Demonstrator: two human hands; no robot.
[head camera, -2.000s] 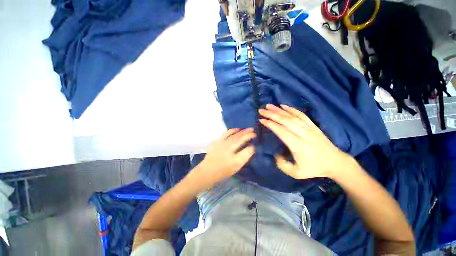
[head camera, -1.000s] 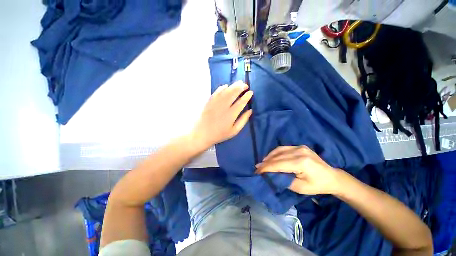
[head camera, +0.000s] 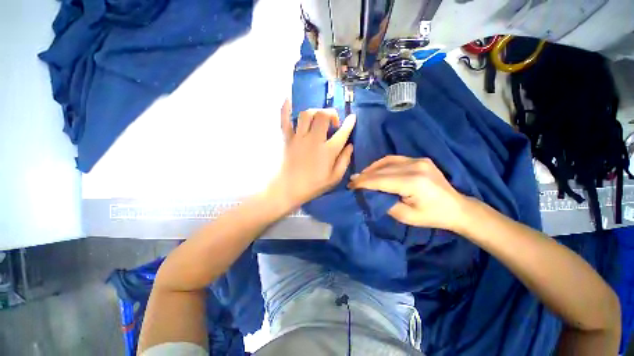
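Note:
A blue garment piece lies under the sewing machine head and hangs over the table's front edge. A narrow black elastic strip runs down the cloth from the presser foot. My left hand lies on the cloth just in front of the presser foot, fingers spread, index fingertip beside the strip. My right hand pinches the strip with the cloth, lower down and to the right; its thumb is partly hidden.
A blue cloth heap lies at the table's left. A black strip bundle lies right of the machine, with yellow scissor handles at its top. A ribbed knob sits beside the needle. A blue crate stands below left.
Since one second ago, my right hand has moved up toward the machine with the strip and cloth. My left hand remains near the presser foot, its fingers more spread. The cloth is more bunched.

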